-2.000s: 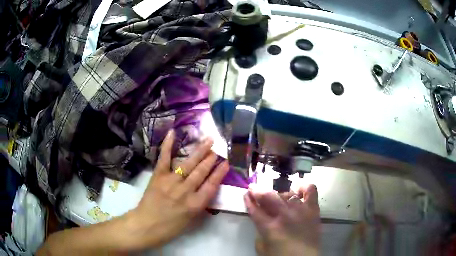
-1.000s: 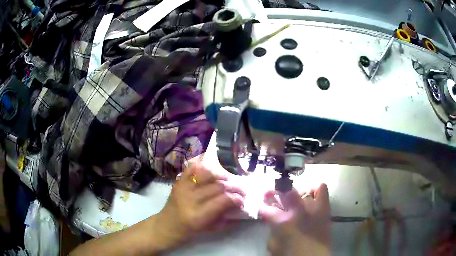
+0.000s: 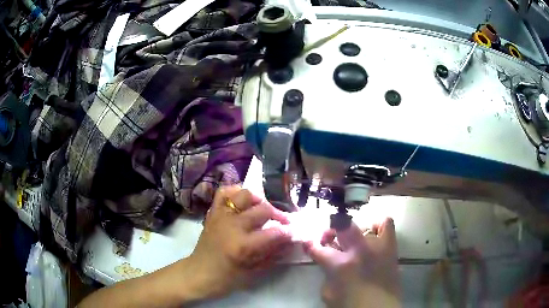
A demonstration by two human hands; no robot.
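The white sewing machine head (image 3: 373, 114) with its blue lower band spans the right side. My left hand (image 3: 244, 231), with a yellow ring, has its fingers bent and pinched on a white piece (image 3: 254, 179) left of the needle area. My right hand (image 3: 358, 255) is below the presser area, thumb and fingers close together in the glare; what it touches there is washed out. Plaid fabric (image 3: 114, 111) lies in a heap left of the machine, tinted purple near the head.
White strips (image 3: 186, 17) lie on the plaid heap. Blurred snips with reddish loop handles (image 3: 454, 280) lie right of my right hand. Small thread spools (image 3: 483, 40) with yellow-ringed ends stand behind the machine. A white bag (image 3: 45, 277) hangs at the lower left.
My left hand was spread flat on the fabric; its fingers then bent onto the white piece beside the needle area. My right hand has shifted slightly right.
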